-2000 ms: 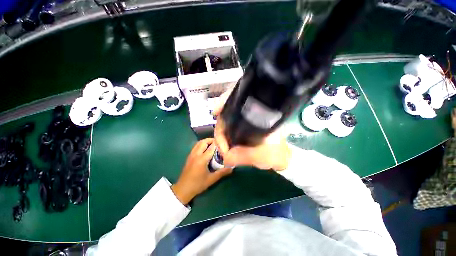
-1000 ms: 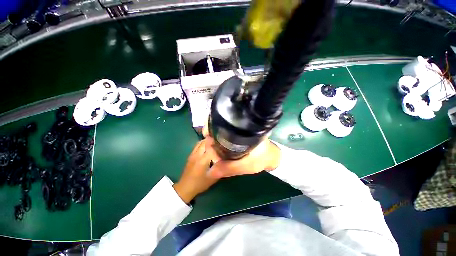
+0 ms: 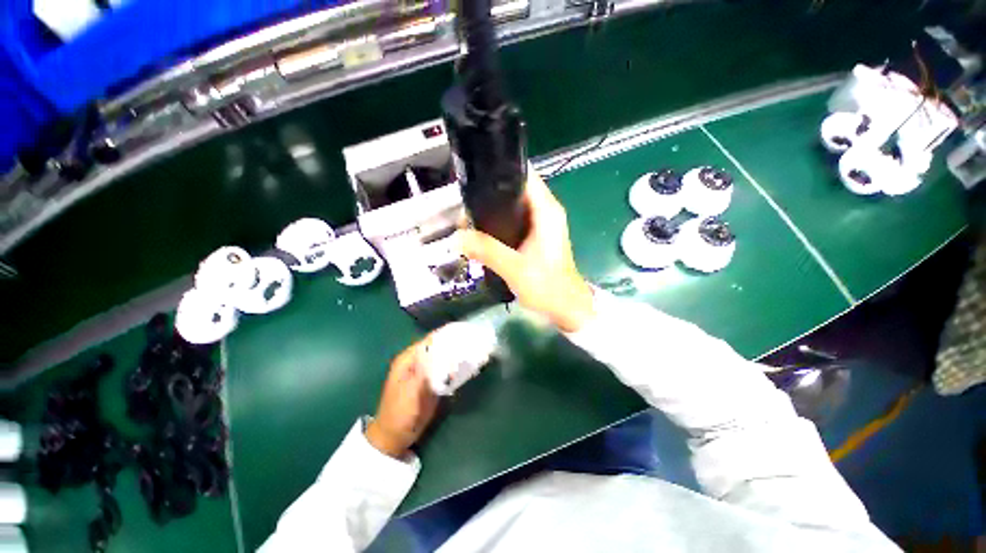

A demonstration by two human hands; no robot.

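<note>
My left hand (image 3: 404, 398) holds a white housing (image 3: 462, 355) above the green mat, near its front edge; the housing is slightly blurred and I cannot make out a black fitting on it. My right hand (image 3: 546, 259) is wrapped around the black electric screwdriver (image 3: 492, 167), which stands nearly upright in front of the screw feeder's right side. The screwdriver's tip is not clear. The screw feeder (image 3: 404, 238) is a white-grey box with an open top compartment.
Several loose white housings (image 3: 307, 244) lie left of the feeder. Dark piles of black plastic parts (image 3: 178, 416) lie far left. Several white domes with black fittings (image 3: 706, 191) are grouped right. White cylinder housings with leads (image 3: 895, 108) are at far right. A conveyor rail (image 3: 324, 65) runs behind.
The screwdriver has lifted away from the housing towards the feeder with my right hand. My hands have separated, and the white housing now shows in my left hand. The view has turned.
</note>
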